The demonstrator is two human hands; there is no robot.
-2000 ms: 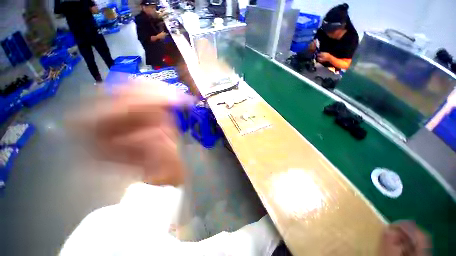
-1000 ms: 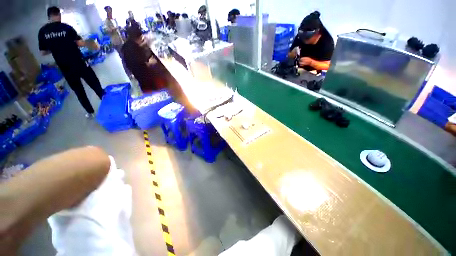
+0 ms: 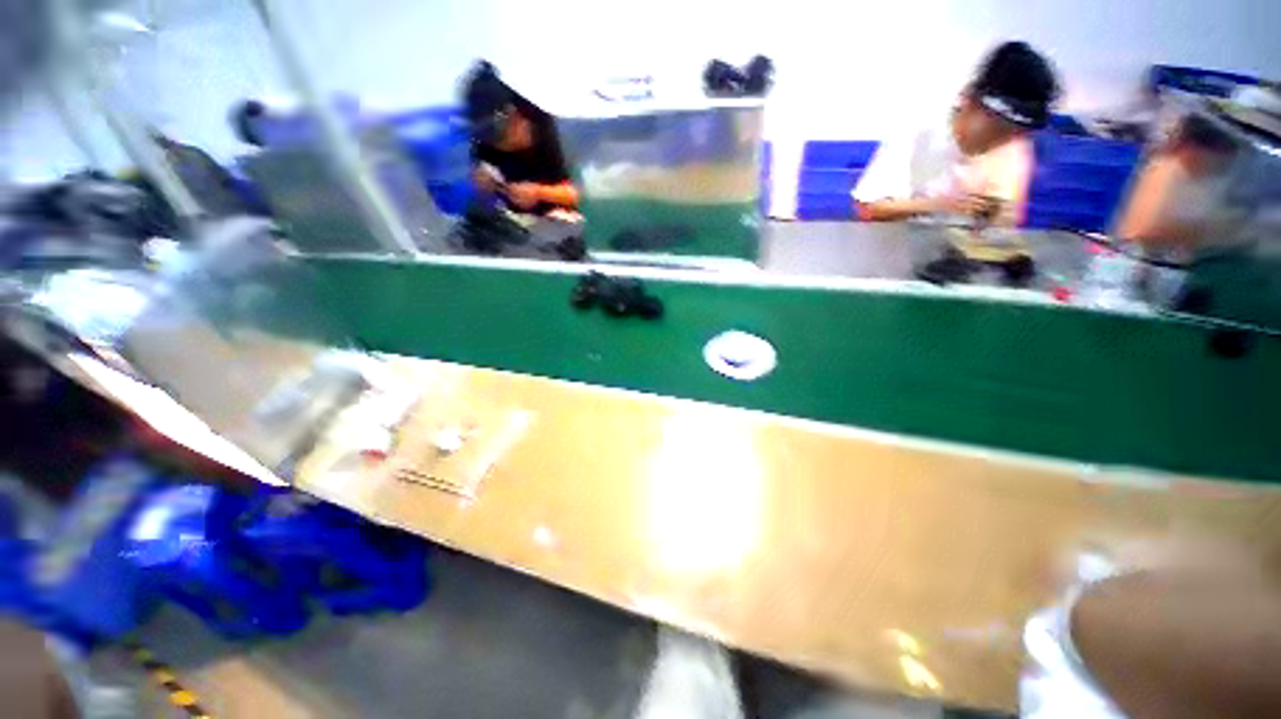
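A joined unit [image 3: 740,355], a pale drum on a wide white rim, lies on the green belt. The long shiny tan board [image 3: 829,520] runs in front of it. My bare right forearm and its white sleeve are blurred at the lower right edge; the right hand is out of the picture. A blurred skin-toned patch shows at the lower left edge, but no left hand can be made out.
Black parts [image 3: 615,295] lie on the green belt [image 3: 927,372]. A thin rectangular outline [image 3: 457,457] is on the board's left part. Blue stools [image 3: 225,555] stand at lower left. Several people sit beyond the belt, beside a metal box [image 3: 674,176].
The view has swung right, so the joined unit and black parts appear further left. The left forearm seen large at left has mostly gone from view; the right forearm now shows at lower right.
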